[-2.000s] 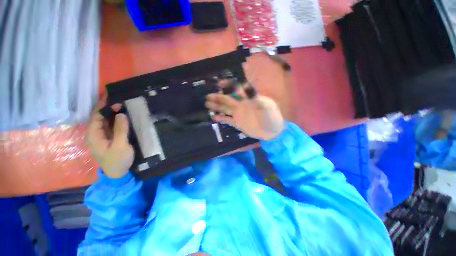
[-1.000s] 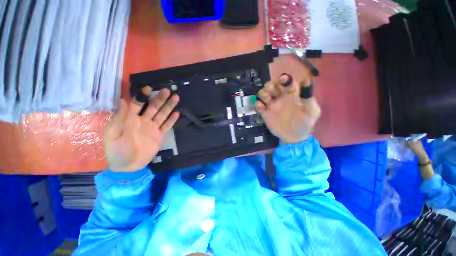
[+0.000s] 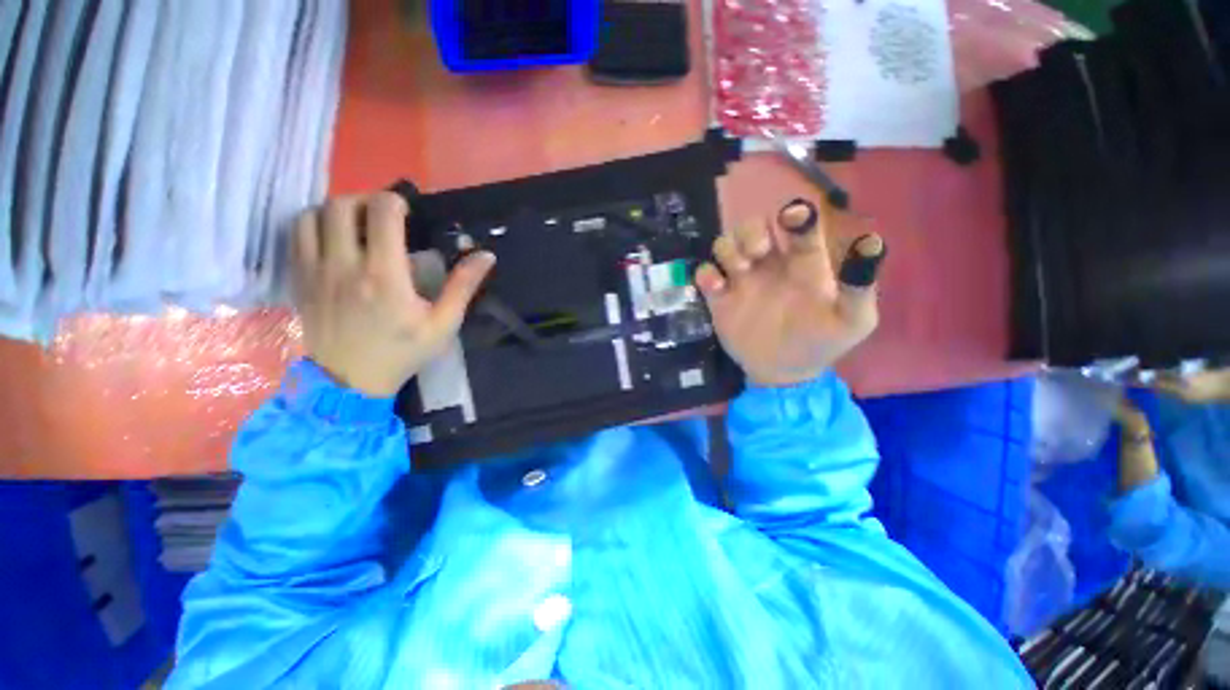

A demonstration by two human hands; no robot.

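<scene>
The black rear housing point(image 3: 560, 270) lies open side up on the bench in front of me, slightly tilted. Its silver strip point(image 3: 445, 382) is at the left end and a small green and white board point(image 3: 670, 294) at the right. A dark flex cable point(image 3: 506, 321) crosses the inside. My left hand point(image 3: 358, 297) holds the left end, thumb over the inside; it hides part of the silver strip. My right hand point(image 3: 789, 310) is open, palm up, at the right edge, with black finger cots on two fingertips. It holds nothing.
Tall foam separator sheets point(image 3: 162, 148) stand at left. At the back are a blue bin point(image 3: 515, 57), black pad point(image 3: 638, 43), red-speckled sheet point(image 3: 769, 68), dotted white sheet point(image 3: 890, 101) and pen-like tool point(image 3: 816, 173). Black housings point(image 3: 1126, 216) are stacked right. Another person's arm point(image 3: 1140, 465) shows lower right.
My left hand has gone from open and palm up over the housing to holding its left end. My right hand's fingers have spread more. The housing has barely moved since one second ago.
</scene>
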